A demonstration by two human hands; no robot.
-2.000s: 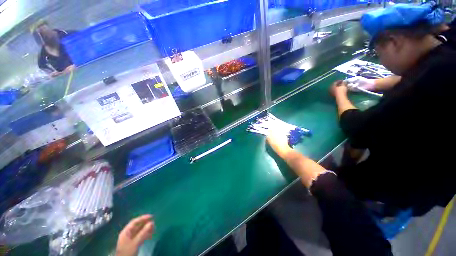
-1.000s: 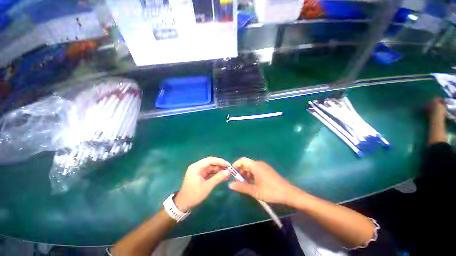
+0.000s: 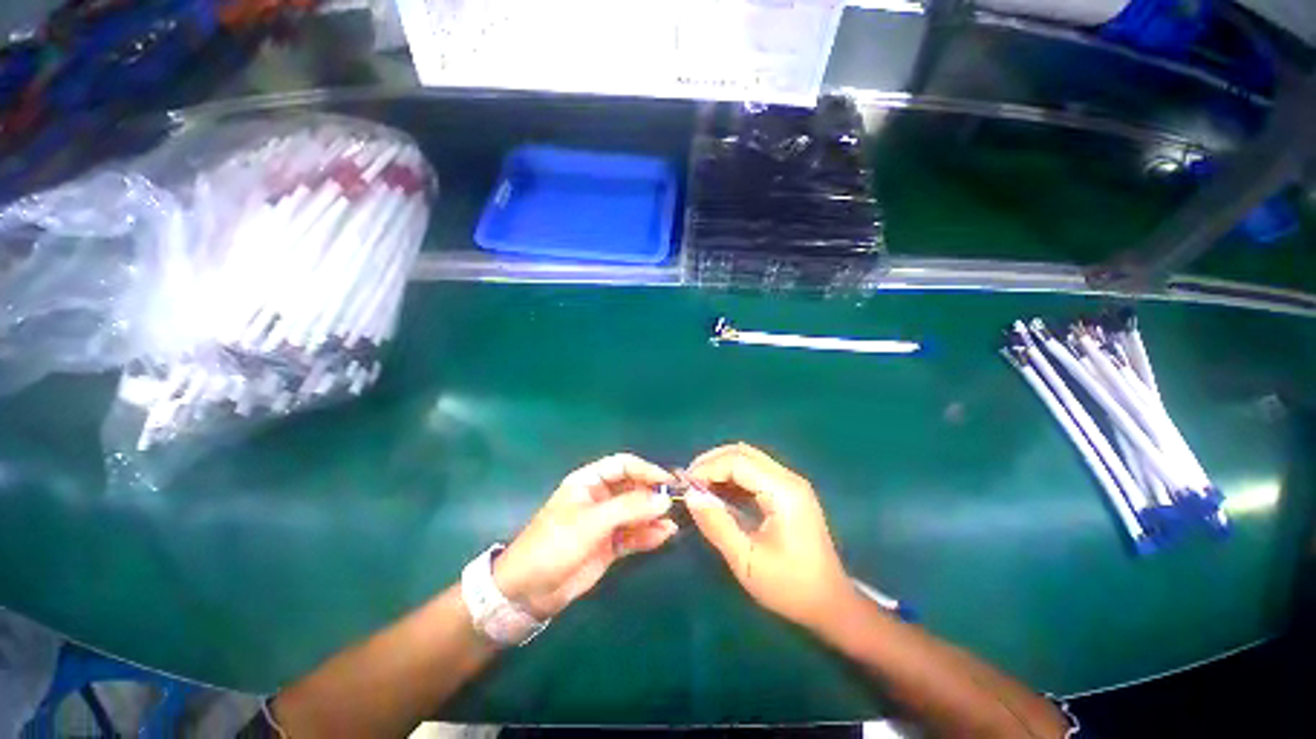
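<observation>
My left hand and my right hand meet above the green bench, fingertips almost touching. Between them they pinch the thin wire ends of a white-sleeved harness. A tiny dark piece seems to be at my left fingertips; it is too small to name surely. The harness runs hidden behind my right hand, and its white and blue end shows below my right wrist. A single white harness lies on the bench beyond my hands, dark wire ends to the left.
A harness pile with blue ends lies at the right. Bagged harnesses lie at the left. A blue tray and a film-wrapped black bundle stand behind the metal rail. A printed sheet hangs above.
My right hand went from the harness pile to meet my left hand, and a harness is now held. The view has turned downward. Lately the fingertips have closed onto the wire ends.
</observation>
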